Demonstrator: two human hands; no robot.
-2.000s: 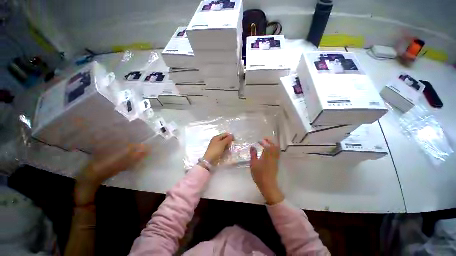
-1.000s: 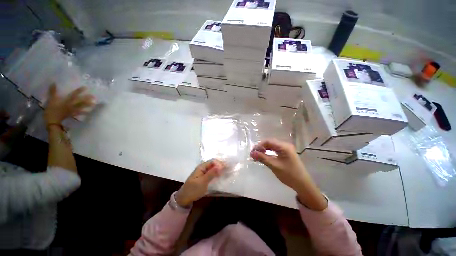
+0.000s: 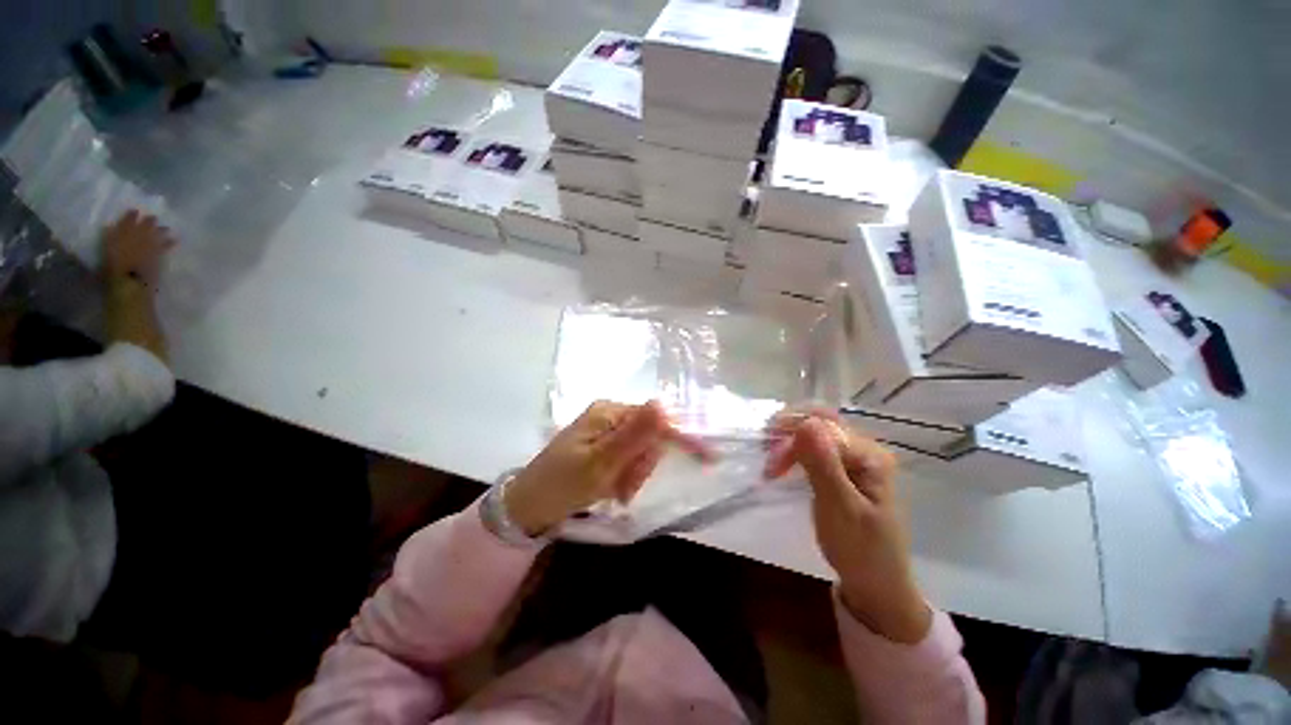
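My left hand (image 3: pixel 602 456) and my right hand (image 3: pixel 835 467) pinch the edge of a clear plastic bag (image 3: pixel 680 496) between their fingertips, near the table's front edge. The bag looks empty and hangs towards me. Behind it a stack of empty poly bags (image 3: pixel 609 354) lies flat and shiny on the table. A tower of white cartons (image 3: pixel 701 170) stands behind the bags. More stacked white cartons (image 3: pixel 1012 276) stand at the right, the top one with a dark purple picture.
Low white cartons (image 3: pixel 460 177) lie at the back left. Another person's hand (image 3: pixel 135 248) rests by plastic-wrapped items at the far left. A dark cylinder (image 3: pixel 974 106), an orange item (image 3: pixel 1201 231) and loose clear bags (image 3: pixel 1196 460) are at the right.
My hands have come to hold a bag edge stretched between them, closer to me. The neighbour's large bagged box pile has moved away left, and that person's hand has drawn back left.
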